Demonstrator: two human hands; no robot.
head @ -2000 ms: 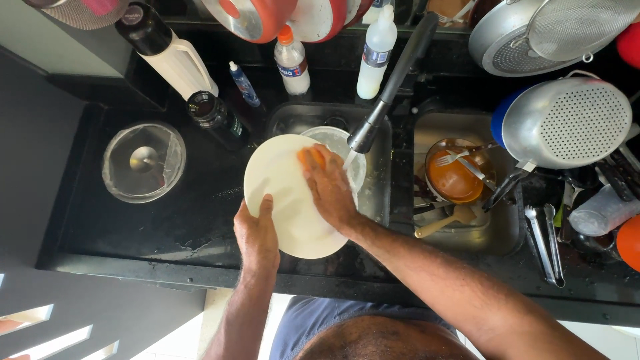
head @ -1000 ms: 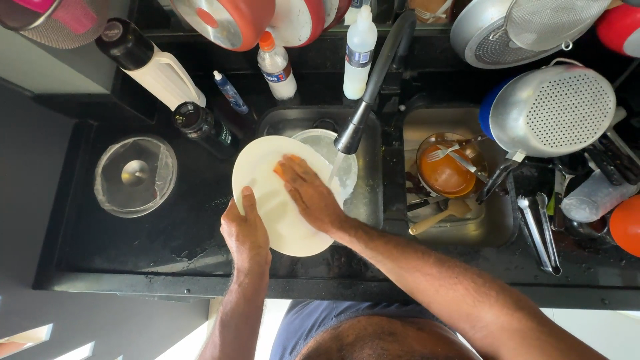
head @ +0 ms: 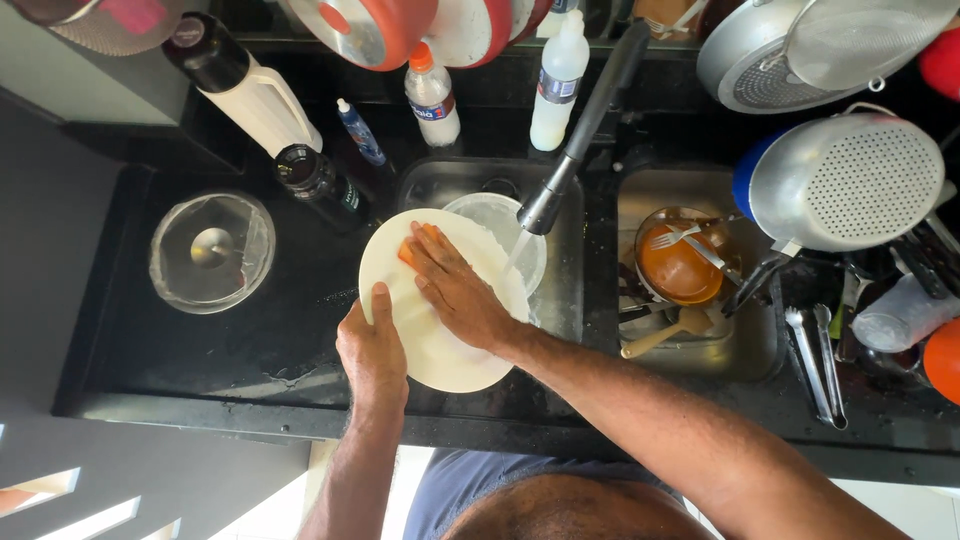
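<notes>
My left hand [head: 373, 352] grips the left rim of a white plate [head: 450, 352], thumb on its face. Flat on the plate's upper part, my right hand [head: 457, 289] presses an orange sponge [head: 409, 251], which shows beside the fingertips. The plate is held over the left edge of the left sink basin [head: 562, 292]. Behind its right side is a whitish round container [head: 499, 214], partly hidden. Water runs from the black faucet [head: 551, 195] just right of the plate and falls by its right edge.
The right basin [head: 750, 352] holds an orange-coated pan [head: 679, 270], a fork [head: 675, 237] and a wooden spoon [head: 667, 334]. Tongs [head: 817, 367] and a perforated metal pot [head: 862, 184] lie to the right. At left are a clear lid [head: 212, 281] and a thermos [head: 255, 105]; bottles [head: 433, 105] stand behind.
My right hand and the sponge have shifted toward the upper left of the plate. My left hand still holds the rim.
</notes>
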